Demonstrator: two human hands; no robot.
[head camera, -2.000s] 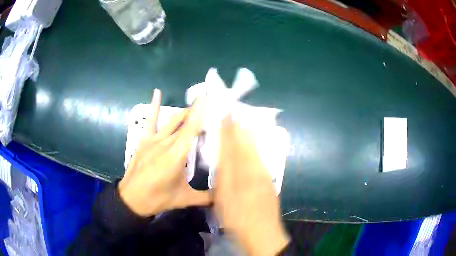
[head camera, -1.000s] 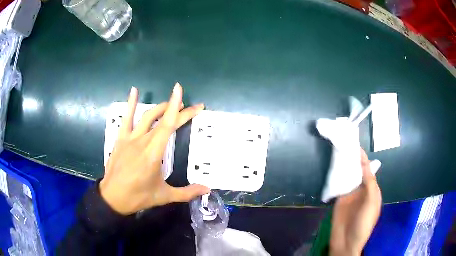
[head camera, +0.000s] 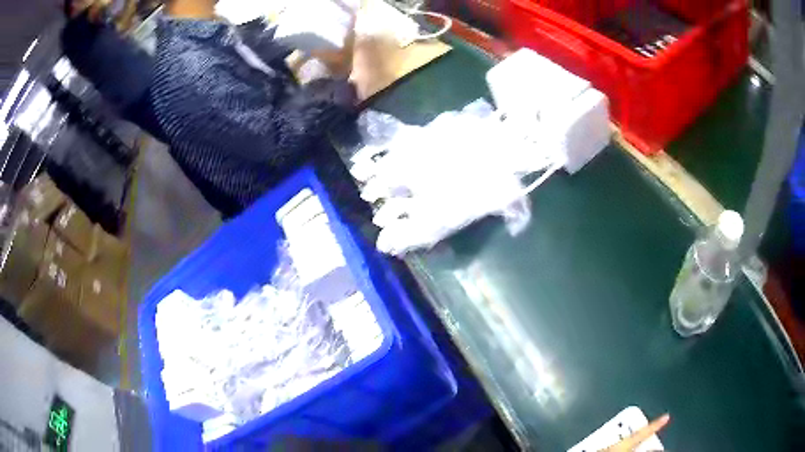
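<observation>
A white power strip (head camera: 609, 433) with dark slots lies on the green bench at the bottom edge of the picture, mostly cut off. Fingers of my left hand (head camera: 643, 434) lie over it; the rest of this hand is out of the picture, so its grip cannot be told. My right hand is not in view. White power strips (head camera: 552, 101) are stacked farther along the bench, with bagged white cords (head camera: 450, 172) trailing toward the near edge. A clear bottle (head camera: 703, 275) with a white cap stands near the far edge.
A blue crate (head camera: 415, 375) beside the bench holds white units and bagged cords. A red crate (head camera: 653, 101) is beyond the bench. A grey post (head camera: 781, 124) rises at the right. A person in a dark patterned sleeve (head camera: 229, 106) is at the bench's far end, near a cardboard sheet (head camera: 393, 62).
The view has swung left toward the stacked strips and blue crate. My right hand, the white cloth and the white card have left the picture. My left hand shows only at the bottom edge.
</observation>
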